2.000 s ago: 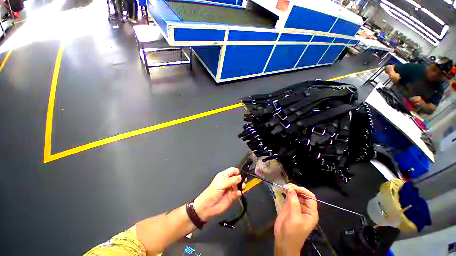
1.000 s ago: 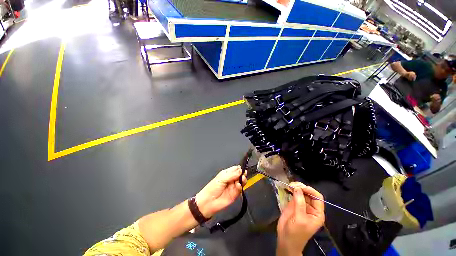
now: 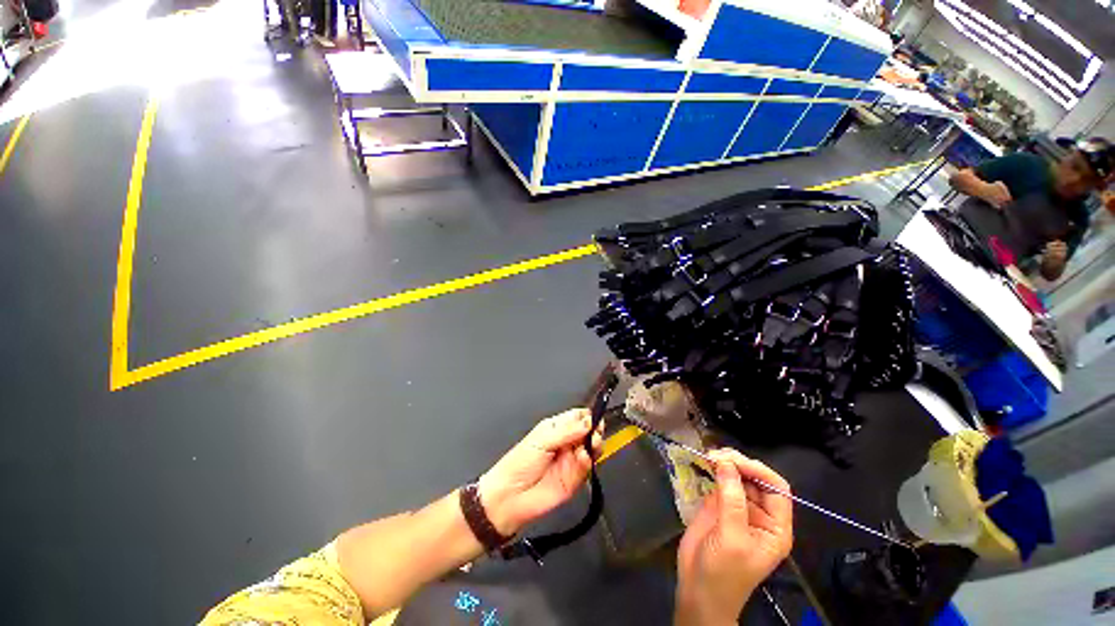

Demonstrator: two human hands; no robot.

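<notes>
My left hand [image 3: 550, 467] holds a narrow black strap [image 3: 596, 489] between thumb and fingers; its upper end stands above the fingertips and the rest loops down below the hand. My right hand [image 3: 736, 526] holds a thin silvery rod [image 3: 831, 511] like a pencil. The rod's dark tip points toward the strap's upper end; I cannot tell if they touch. A large strap pile [image 3: 758, 306] with small shiny metal parts lies on the dark bench [image 3: 783, 489] beyond my hands.
A dark pot [image 3: 874, 575] and a whitish tub [image 3: 939, 501] with a blue and yellow cloth [image 3: 1012, 495] stand at right. A crumpled pale wrap [image 3: 666, 410] hangs at the bench edge. A person [image 3: 1039, 196] works at a white table. A blue-and-white machine [image 3: 660, 110] stands behind.
Compared with two seconds ago, the strap's upper end stands more upright and the rod tip is a little apart from my left fingers. Both hands have barely moved in the last second.
</notes>
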